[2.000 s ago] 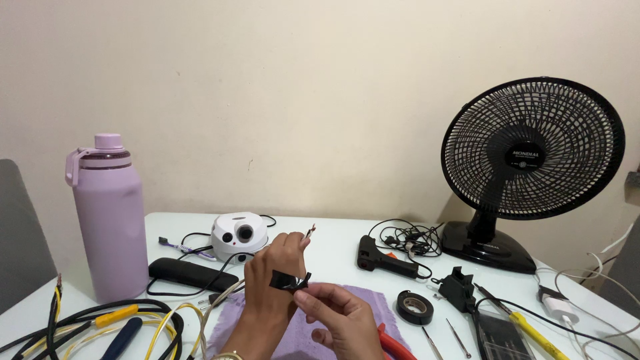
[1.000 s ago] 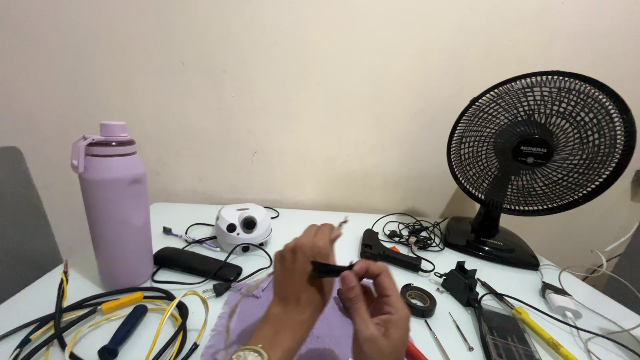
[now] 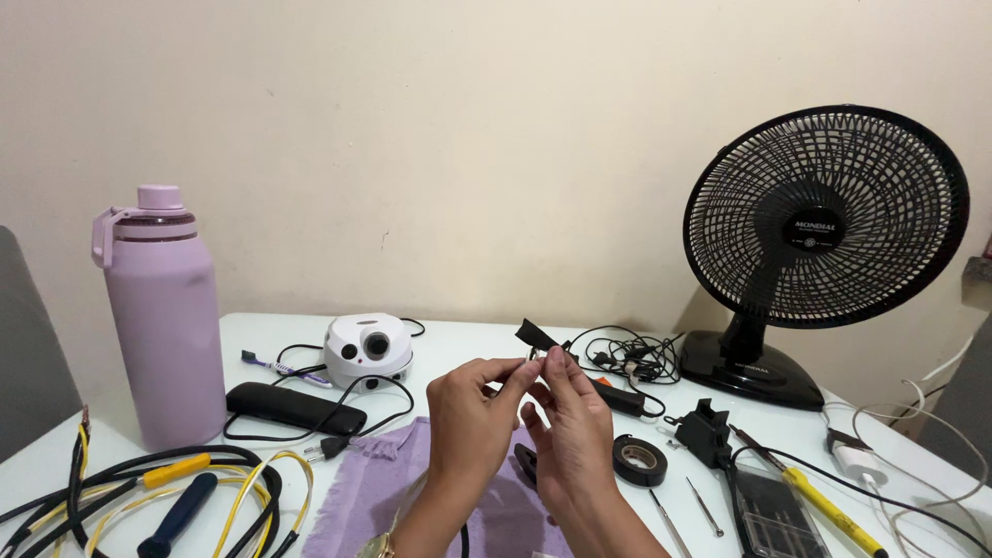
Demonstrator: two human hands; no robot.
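My left hand [image 3: 474, 415] and my right hand [image 3: 572, 426] meet above a purple cloth [image 3: 364, 496]. The left thumb and fingers pinch a thin cable end [image 3: 533, 354]. Between my right thumb and forefinger is a strip of black electrical tape [image 3: 536, 335], its free end sticking up to the left. The fingertips partly hide where tape and wire meet. A pale cable [image 3: 411, 496] runs down beside my left wrist. Right of my right hand lies a roll of black electrical tape [image 3: 638, 460].
At left are a purple bottle [image 3: 167, 325], coiled cables [image 3: 267, 496] and a black case [image 3: 294, 408]. Behind stands a white device [image 3: 368, 349]. At right are a glue gun [image 3: 616, 395], black fan [image 3: 825, 221], yellow soldering iron [image 3: 833, 511], small screwdrivers [image 3: 705, 508] and a bit case [image 3: 775, 511].
The black tape strip, across the fingers of my left hand two seconds ago, now points upward from the fingertips. My hands have come upright with their fingertips together.
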